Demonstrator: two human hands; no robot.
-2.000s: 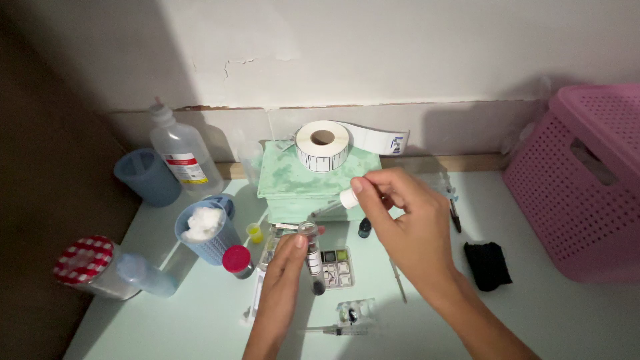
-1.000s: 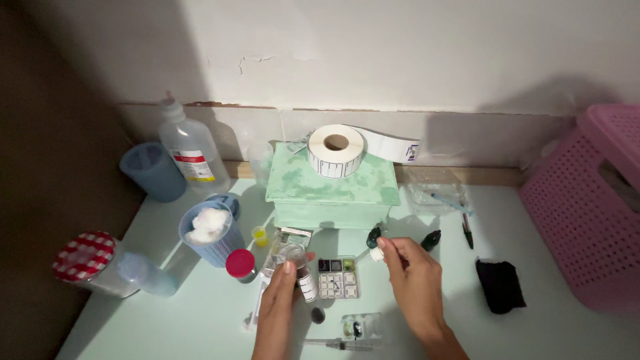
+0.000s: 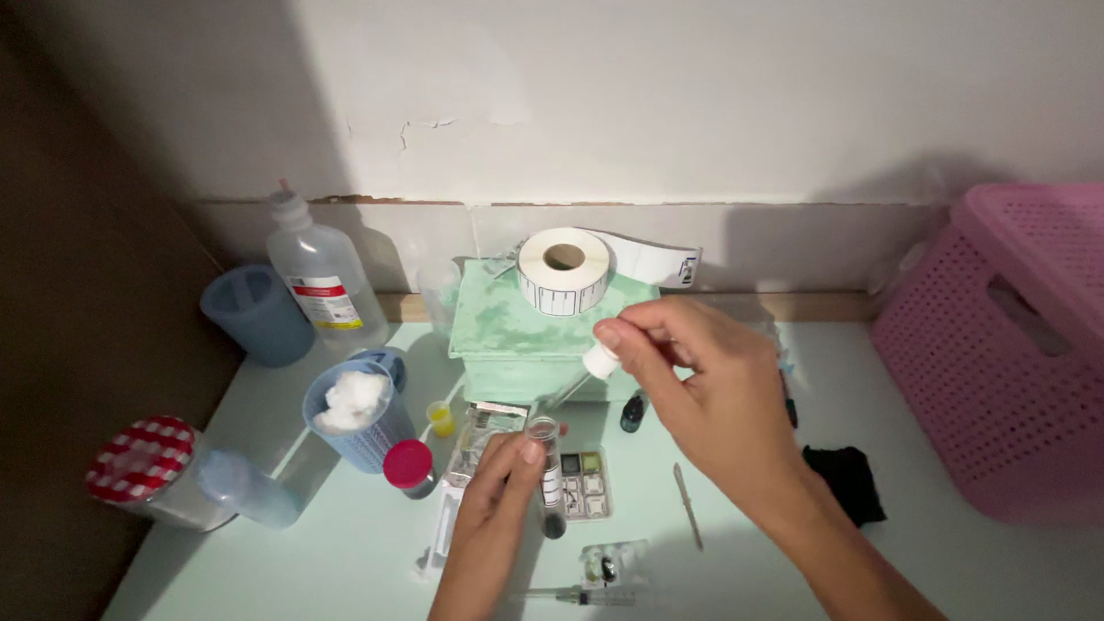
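My left hand (image 3: pixel 496 500) grips an upright clear glass tube (image 3: pixel 551 479) with a label and dark matter at its bottom. In my right hand (image 3: pixel 690 379) is the white cap of a glass dropper (image 3: pixel 601 360); its slanting pipette reaches down toward the tube's open mouth. Whether the tip touches the rim I cannot tell. A small dark bottle (image 3: pixel 632 415) stands below my right fingers. Behind the tube lies a compartment tray (image 3: pixel 588 485) of small squares. Nearer me are a blister pack (image 3: pixel 607 566), a syringe (image 3: pixel 595 597) and a thin metal tool (image 3: pixel 688 507).
A green box (image 3: pixel 483 336) bears a label roll (image 3: pixel 562 272). At left stand a plastic bottle (image 3: pixel 332 285), blue cup (image 3: pixel 259 315), perforated cup of cotton (image 3: pixel 366 440), red-lidded container (image 3: pixel 408 466) and checked-lid jar (image 3: pixel 151 466). A pink basket (image 3: pixel 992 362) and black cloth (image 3: pixel 845 483) are at right.
My right hand was low by the dark bottles a second ago; it is now raised at the tube with the dropper. My left hand still holds the tube.
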